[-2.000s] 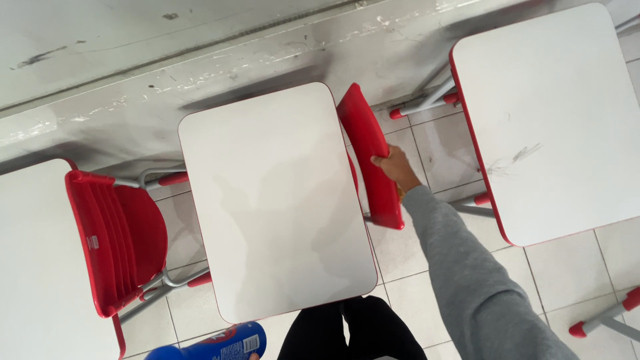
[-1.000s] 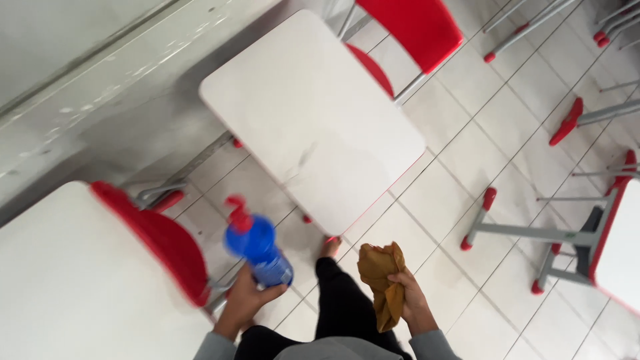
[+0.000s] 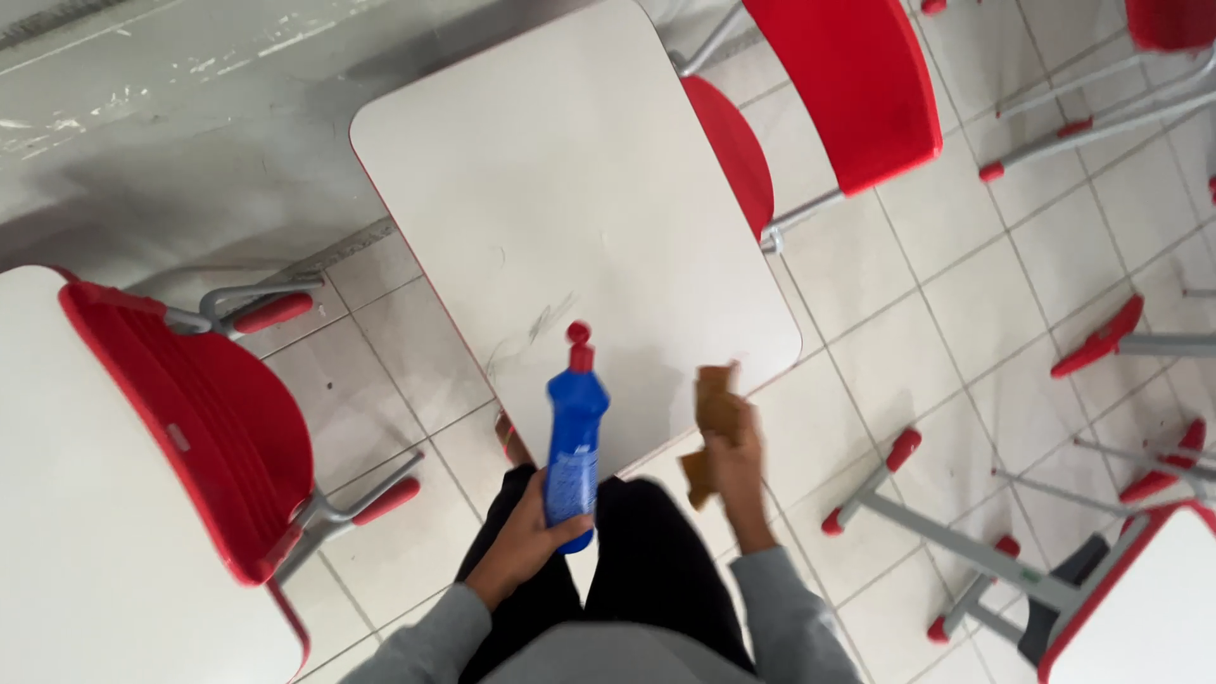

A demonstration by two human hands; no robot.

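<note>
Held upright in my left hand (image 3: 532, 541) is a blue plastic squeeze bottle (image 3: 574, 427) with a red cap, its flip top raised, over the near edge of a white desk (image 3: 589, 190). My right hand (image 3: 739, 465) grips a crumpled mustard-brown cloth (image 3: 718, 408) at the desk's near right corner. Both are slightly blurred. Grey scribble marks (image 3: 551, 318) show on the white desktop, a little beyond the bottle's cap.
A red chair (image 3: 845, 95) stands at the desk's far right side. To the left, another red chair (image 3: 209, 427) adjoins a second white desk (image 3: 85, 494). A wall (image 3: 190, 123) runs along the upper left. More desk legs (image 3: 969, 541) stand on the tiled floor at right.
At first my right hand was on a red chair back; a second ago it held the cloth. The bottle and cloth have since moved to the desk's near edge. The view has shifted strongly.
</note>
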